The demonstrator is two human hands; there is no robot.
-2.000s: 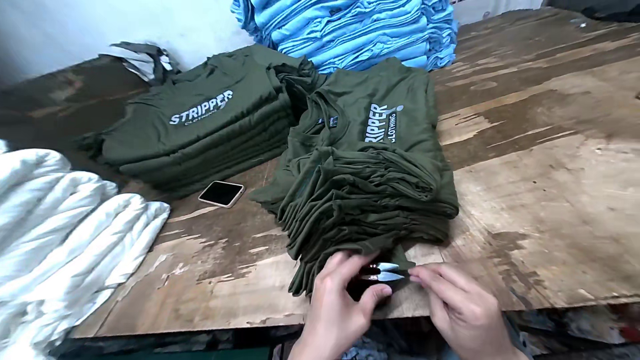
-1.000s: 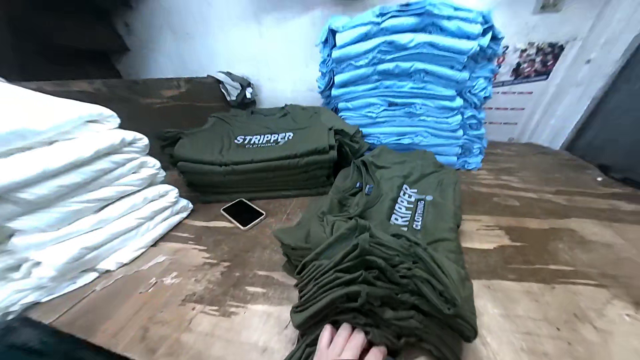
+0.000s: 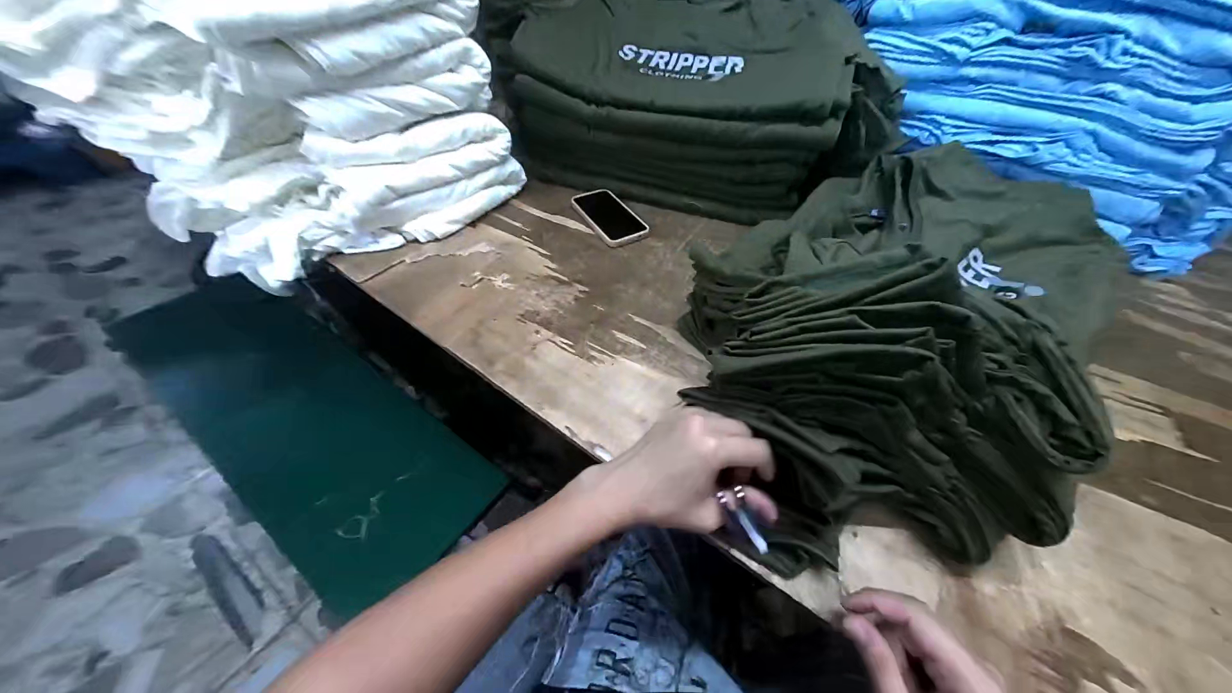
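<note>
My left hand (image 3: 698, 472) is at the near table edge, against the lower corner of a pile of dark green T-shirts (image 3: 847, 366). A small metal tool (image 3: 746, 523), which looks like thread snips, sticks out from under its curled fingers. My right hand (image 3: 914, 635) is low in the view, over the table edge and to the right of the pile's corner, with fingers bent and nothing visible in them. The pile's near part is bunched in many folds, and its top shirt shows part of a white print.
On the wooden table (image 3: 597, 337) lie a smartphone (image 3: 610, 217), a folded green shirt stack (image 3: 674, 125), white garments (image 3: 404, 164) at left and a blue stack (image 3: 1059, 115) at right. A green board (image 3: 318, 433) lies low beside the table.
The view has swung down and left. My right hand, out of view one second ago, shows again. Two seconds ago both hands were together at the pile's near corner, with the metal tool between them.
</note>
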